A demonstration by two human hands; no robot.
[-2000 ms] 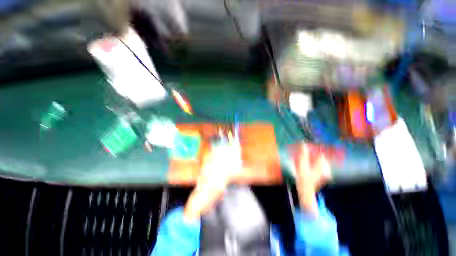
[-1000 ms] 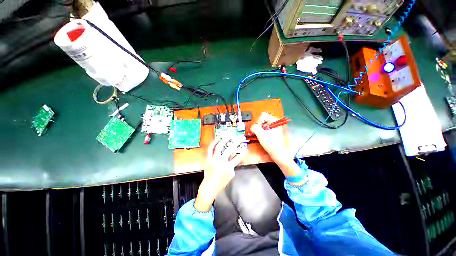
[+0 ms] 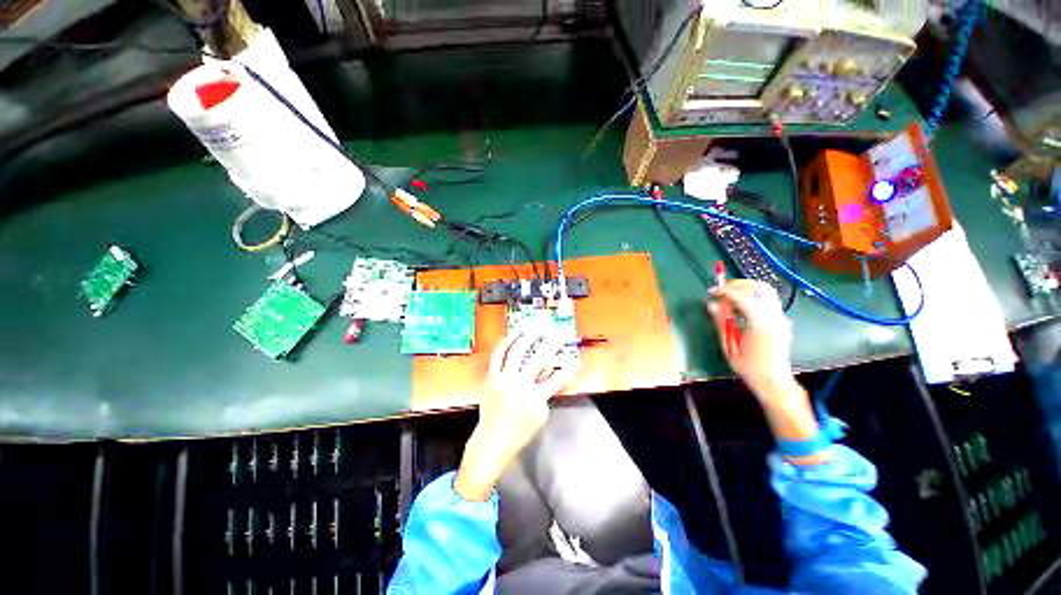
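Observation:
A circuit board [image 3: 542, 321] lies on the orange-red test fixture [image 3: 628, 337], its far edge at the black connector block [image 3: 503, 291]. My left hand [image 3: 526, 366] rests on the near part of this board and partly hides it. A thin dark and red stick lies by its fingertips. My right hand [image 3: 756, 331] is right of the fixture, with a red marker pen [image 3: 732, 335] in its fingers. The blue cable [image 3: 617, 195] runs from the connector block to the right. Another green board [image 3: 439, 322] lies on the fixture's left part.
More boards [image 3: 279, 317] lie left of the fixture, near a white roll [image 3: 273, 145] and a tape roll [image 3: 258, 228]. A remote control [image 3: 745, 253], an orange test box [image 3: 861, 215], an oscilloscope [image 3: 780, 70] and a clipboard [image 3: 960, 320] stand or lie right. Black trays [image 3: 285, 511] are below the bench.
My right hand has moved right, from beside the board to off the fixture's right edge, with the red pen in it. My left hand has stayed on the board. The view has shifted slightly.

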